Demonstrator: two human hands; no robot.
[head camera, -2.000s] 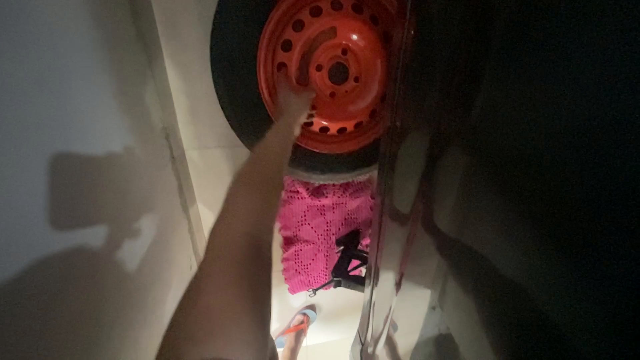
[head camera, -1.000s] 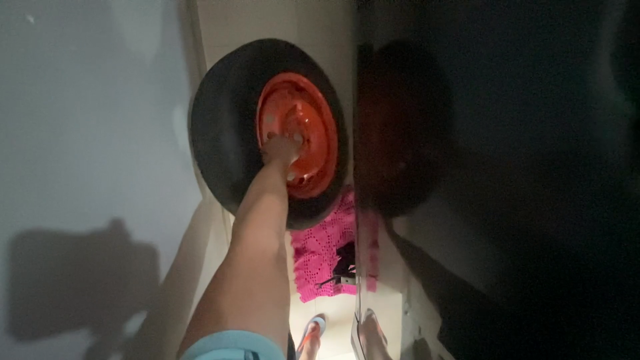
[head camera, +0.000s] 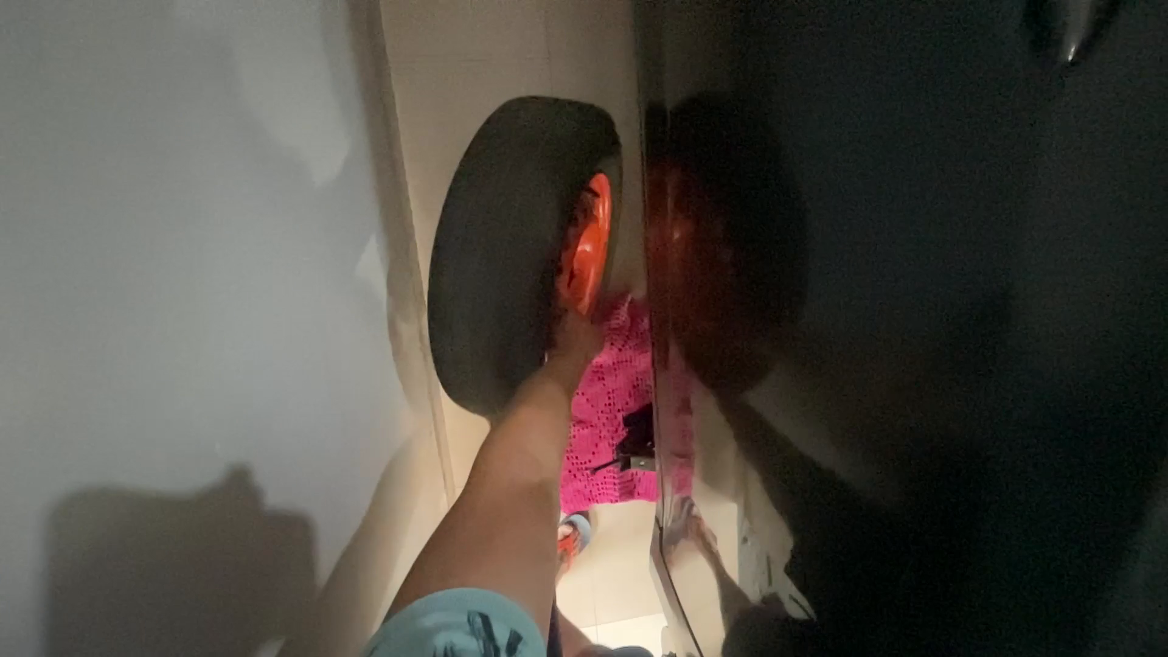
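Note:
A car wheel with a black tire (head camera: 511, 265) and an orange-red steel rim (head camera: 593, 246) is turned so that its tread faces me, in the narrow gap between the pale wall and the dark car body. My left hand (head camera: 577, 339) is at the lower edge of the rim, gripping the wheel; its fingers are mostly hidden. Below the wheel lies a pink openwork mat (head camera: 602, 429) with a black jack-like metal tool (head camera: 639, 438) on it, partly cut off from view by the car's edge. My right hand is out of view.
The pale wall (head camera: 182, 274) runs along the left. A glossy dark car panel (head camera: 912, 319) on the right mirrors the wheel and arm. Tiled floor (head camera: 593, 584) shows below the mat, with a sandaled foot (head camera: 572, 538) on it.
The wheel has turned from showing its rim face to showing mostly its tread, with my left hand staying on the rim. More of the floor and car panel shows as the view has shifted.

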